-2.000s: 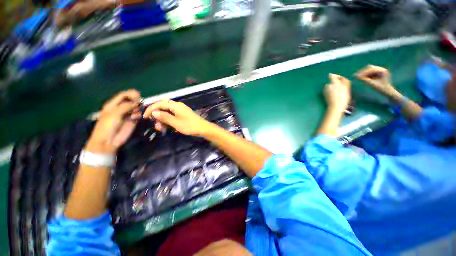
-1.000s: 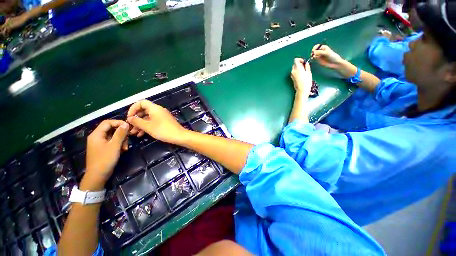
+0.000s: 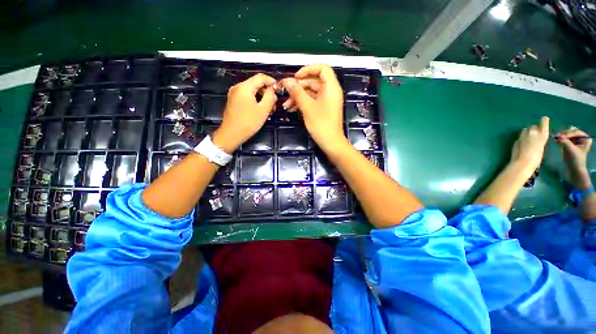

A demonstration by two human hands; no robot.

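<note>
My left hand (image 3: 249, 109) and my right hand (image 3: 318, 104) meet over the upper middle of the near black tray. Their fingertips pinch a tiny dark and silvery sub-assembly (image 3: 281, 91) between them; its details are too small to tell. The near tray (image 3: 258, 213) has square pockets, with reddish-silver pieces in its outer columns and bottom row. The left tray (image 3: 85, 124) lies beside it, with pale framed units in its lower rows and left column, and several bare pockets at its upper right.
A white rail (image 3: 457, 70) runs behind the trays, with a grey post (image 3: 444, 34) at right. Small units (image 3: 350, 43) lie on the green surface beyond. At right, a neighbouring worker's hands (image 3: 530, 147) are over the green bench (image 3: 434, 130), one with a thin dark tool.
The view has swung left and downward, bringing the left tray into fuller view. Both my hands stay together at the fingertips above the near tray.
</note>
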